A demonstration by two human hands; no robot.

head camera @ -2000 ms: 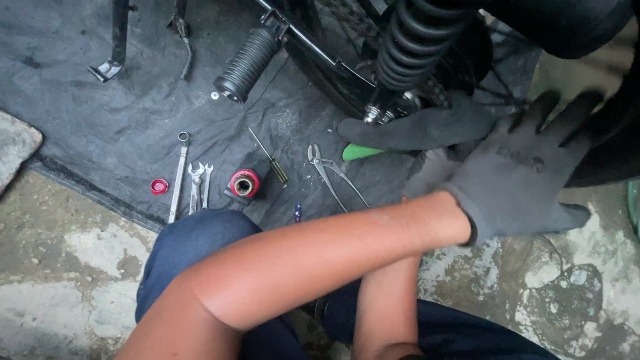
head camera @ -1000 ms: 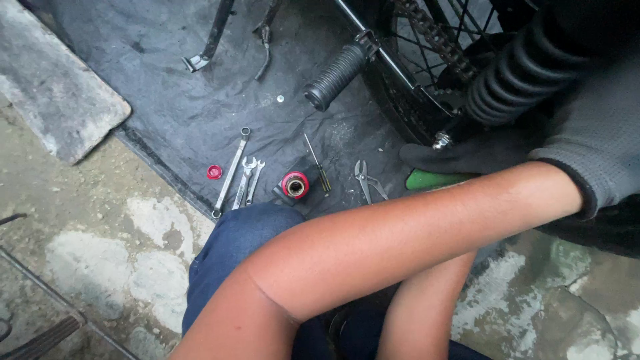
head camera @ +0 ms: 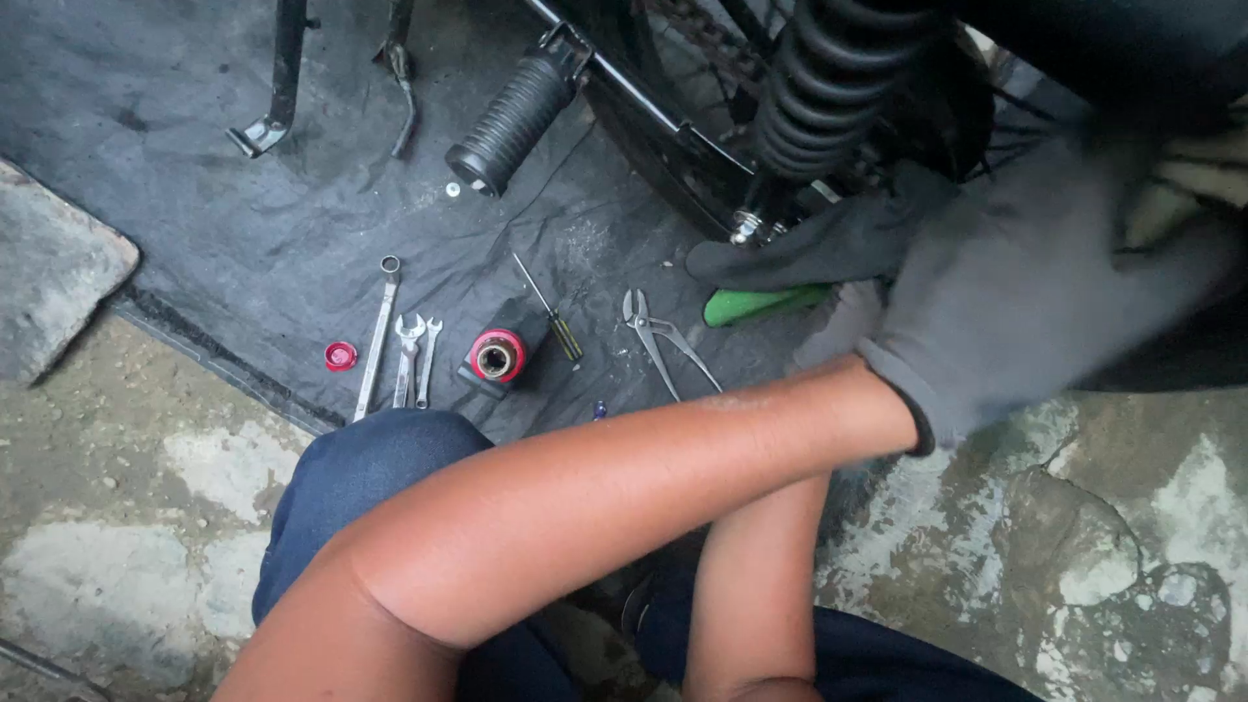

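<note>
My left hand (head camera: 1033, 273), in a grey glove, is blurred beside the motorcycle's rear wheel; its fingertips are lost in dark shapes. My left forearm crosses over the right one. My right hand (head camera: 848, 317), also gloved, is mostly hidden behind the left wrist, next to a green object (head camera: 756, 304) under a long dark grey shape (head camera: 790, 252). Whether it grips either is unclear. Just above are the shock absorber (head camera: 829, 88) and a shiny nut (head camera: 746, 226) at its lower end. Slip-joint pliers (head camera: 658, 336) lie open on the dark sheet, left of my right hand.
On the sheet (head camera: 195, 195) are several wrenches (head camera: 378, 336), a red cap (head camera: 340, 356), an upright container with a red top (head camera: 497, 355), a screwdriver (head camera: 548, 307) and a small white washer (head camera: 452, 189). A rubber footrest (head camera: 517, 122) juts above them. A stone slab (head camera: 54, 273) lies at left.
My left hand, spread with fingers apart two seconds ago, now reaches in by the wheel and is blurred. The green object stays beside my right hand. The view swung away and back.
</note>
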